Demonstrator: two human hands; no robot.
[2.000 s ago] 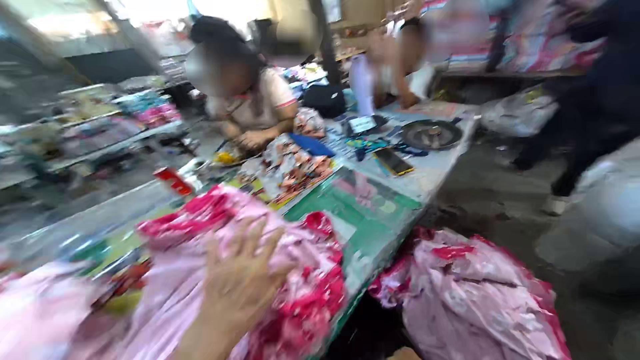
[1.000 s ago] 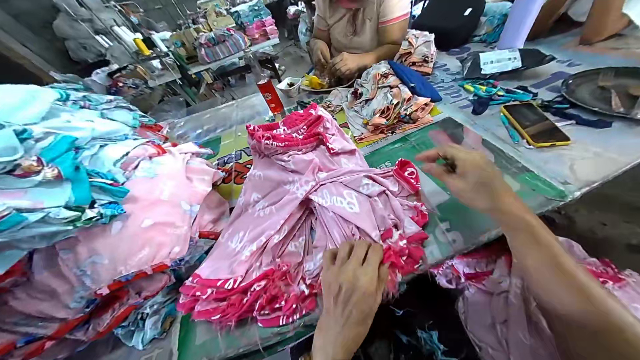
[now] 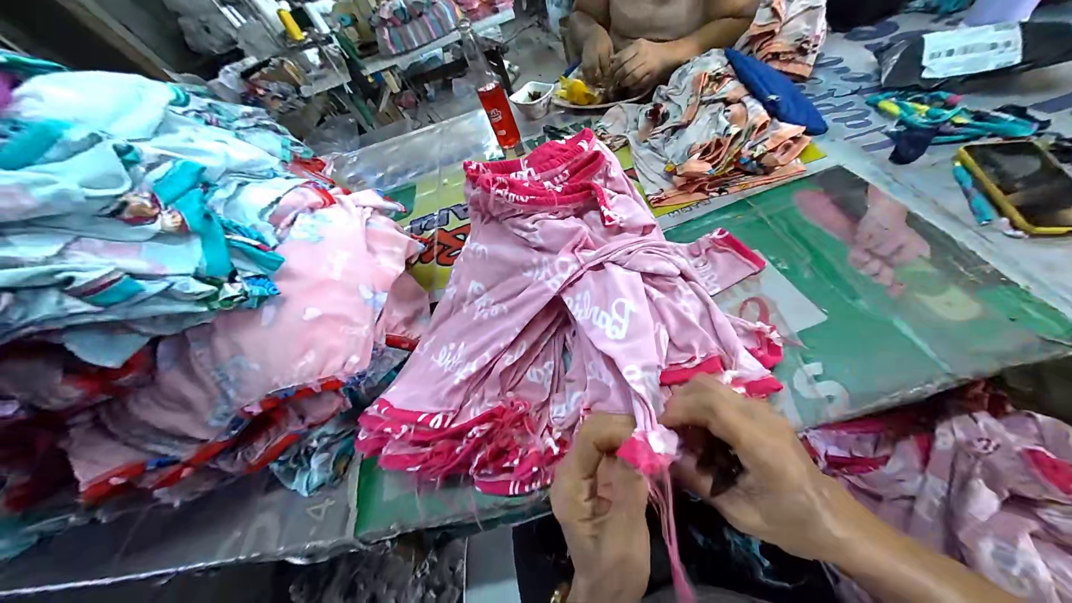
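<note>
A bundle of pink printed garments with dark pink edging (image 3: pixel 544 310) lies spread on the table. At its near edge, a gathered fabric end with hanging threads (image 3: pixel 649 452) is between my hands. My left hand (image 3: pixel 605 494) has its fingers curled around the left side of this end. My right hand (image 3: pixel 745 461) pinches at its right side; its fingertips are partly hidden behind the fabric and the hand itself.
Piles of light blue and pink garments (image 3: pixel 109 209) stand at the left. Behind the bundle are a glass bottle with red label (image 3: pixel 498 113) and a person's hands (image 3: pixel 636 63) over a plate. A phone (image 3: pixel 1026 184) lies right; more pink fabric (image 3: pixel 980 486) sits below the table edge.
My right hand has come down from above the table's right part to the bundle's near edge, beside my left hand. Both hands now hold the gathered end.
</note>
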